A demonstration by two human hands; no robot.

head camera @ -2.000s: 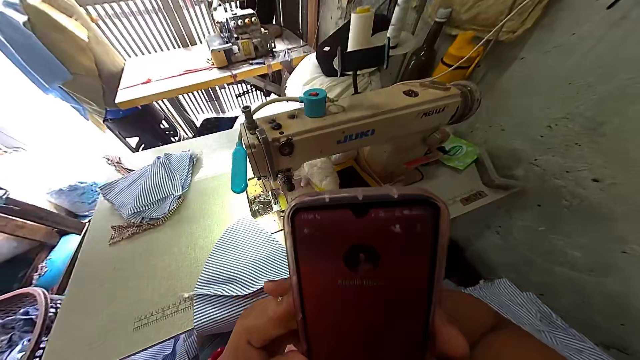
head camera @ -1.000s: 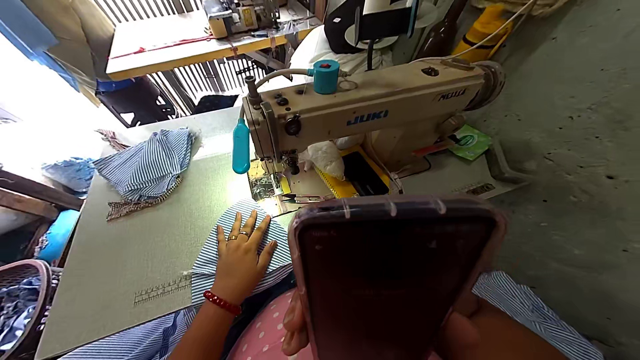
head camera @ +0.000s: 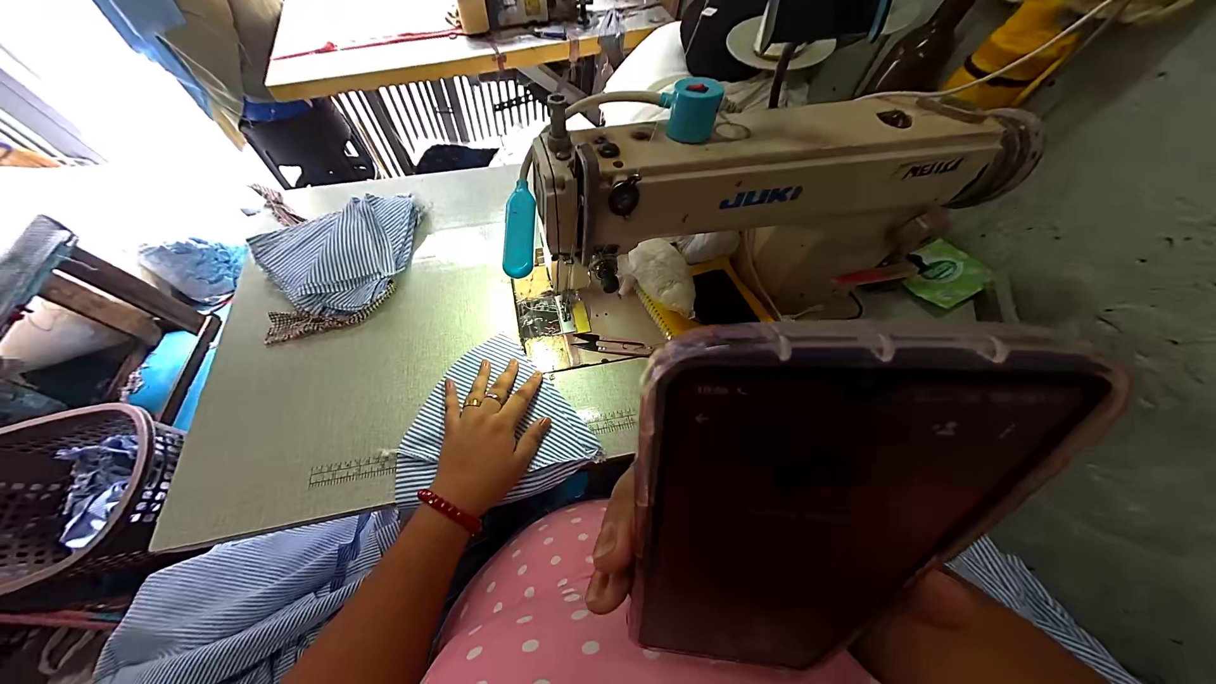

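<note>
My left hand (head camera: 486, 439) lies flat, fingers spread, on a blue-and-white striped fabric piece (head camera: 560, 432) at the front edge of the sewing table (head camera: 380, 399). My right hand (head camera: 616, 551) holds up a smartphone in a clear case (head camera: 855, 513), its dim screen facing me; the phone hides much of that hand. Behind the phone stands a Juki sewing machine (head camera: 779, 176), with a turquoise lamp (head camera: 519, 230) hanging beside its needle area. Thread snips (head camera: 613, 346) lie by the needle plate. Another striped fabric bundle (head camera: 342, 252) rests at the table's far left.
A plastic basket (head camera: 142, 475) holding fabric stands at the left. Striped cloth (head camera: 256, 598) hangs below the table's front edge. A second table (head camera: 380, 66) with another machine is at the back. A green packet (head camera: 948, 274) lies near the concrete wall (head camera: 1121, 380) on the right.
My left hand, near the phone two seconds ago, now rests on the striped fabric. The phone has moved right and tilted, and its screen content has dimmed.
</note>
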